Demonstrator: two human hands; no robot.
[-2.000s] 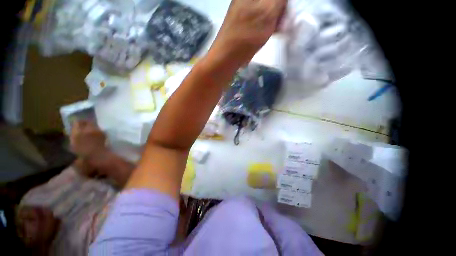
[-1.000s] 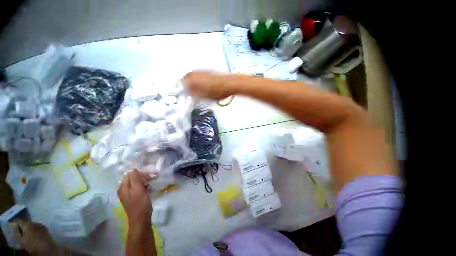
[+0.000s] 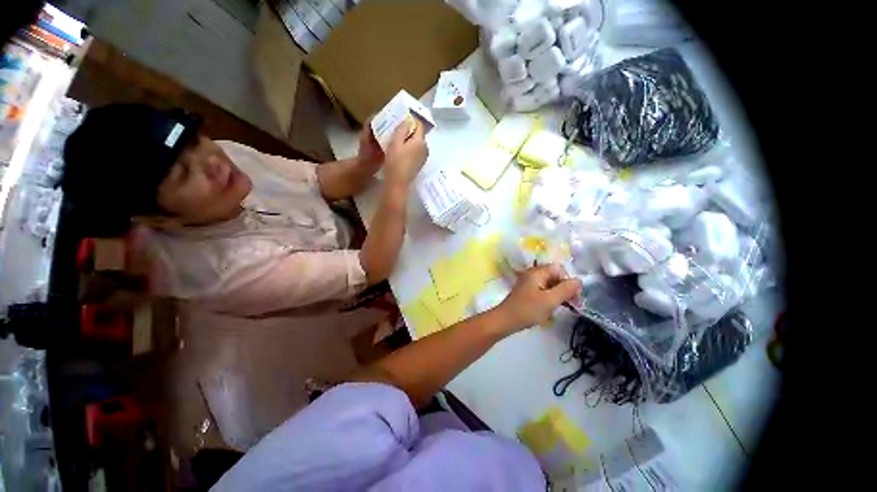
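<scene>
A clear plastic bag of glossy white earbud cases (image 3: 625,235) lies on the right of the table. My left hand (image 3: 540,296) is at the bag's near left edge, its fingertips pinched on the crinkled plastic. My right hand is not in view. Part of a second bag, with black lanyards (image 3: 606,360) spilling from its mouth, lies beside and partly under the white bag.
A co-worker (image 3: 260,216) at left holds a white box (image 3: 399,117). Bagged black lanyards (image 3: 654,106), more bagged cases (image 3: 543,48), yellow sticker sheets (image 3: 457,286), white boxes (image 3: 447,197) and an open carton (image 3: 389,53) lie around. A box column (image 3: 630,466) is at the bottom edge.
The view has swung left, bringing the co-worker into sight. My left hand remains at the bag's edge. My right hand, at the bag's far side a second ago, is out of the picture.
</scene>
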